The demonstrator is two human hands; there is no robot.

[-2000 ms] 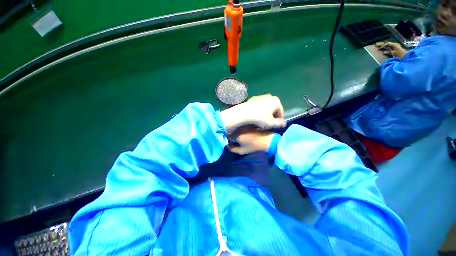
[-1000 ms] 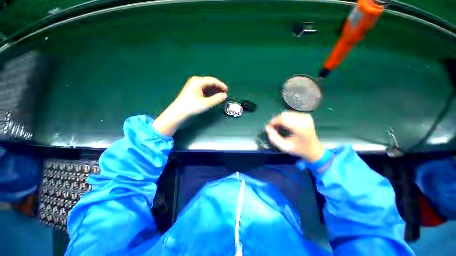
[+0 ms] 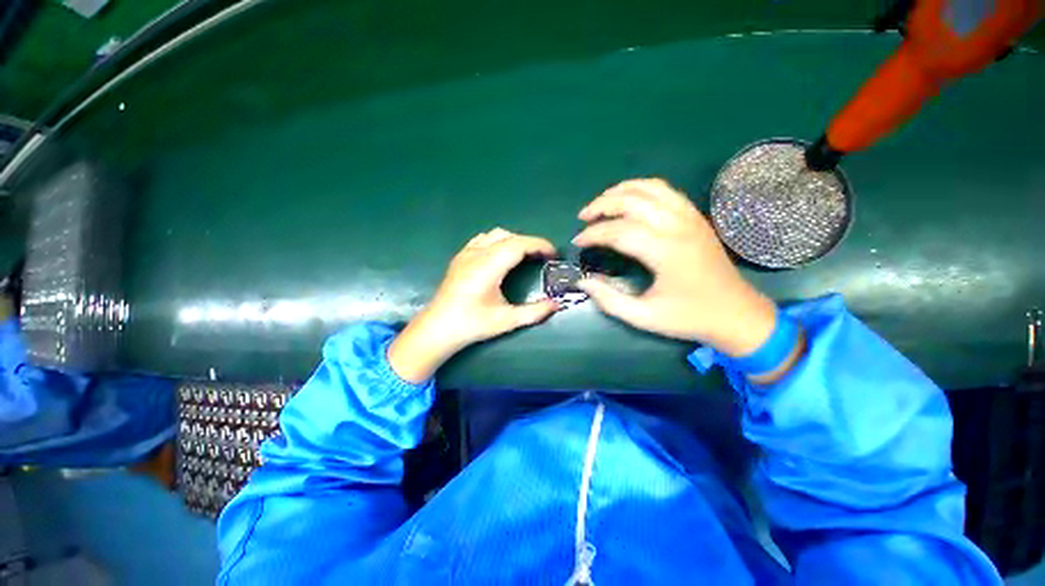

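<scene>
A small housing assembly (image 3: 564, 279), dark with a shiny silver edge, sits between my two hands over the green bench. My left hand (image 3: 484, 292) grips its left side between thumb and fingers. My right hand (image 3: 659, 266) has its thumb at the right side of the housing, with the fingers raised and curved above; whether it grips the housing is unclear. The round screw dish (image 3: 782, 206), full of tiny silver grains, is right of my right hand. The orange electric screwdriver (image 3: 917, 82) has its black nose over the dish's upper right rim.
The green bench (image 3: 344, 172) has a metal rail at upper left. A stacked clear tray pile (image 3: 75, 269) stands at the far left. A parts tray (image 3: 233, 441) is below the bench edge at left. Another person's blue sleeve (image 3: 86, 418) shows at far left.
The hands were together at the wrists, then apart beside the housing; now they have closed in around it. The view has shifted, and the dish and screwdriver appear larger and farther right.
</scene>
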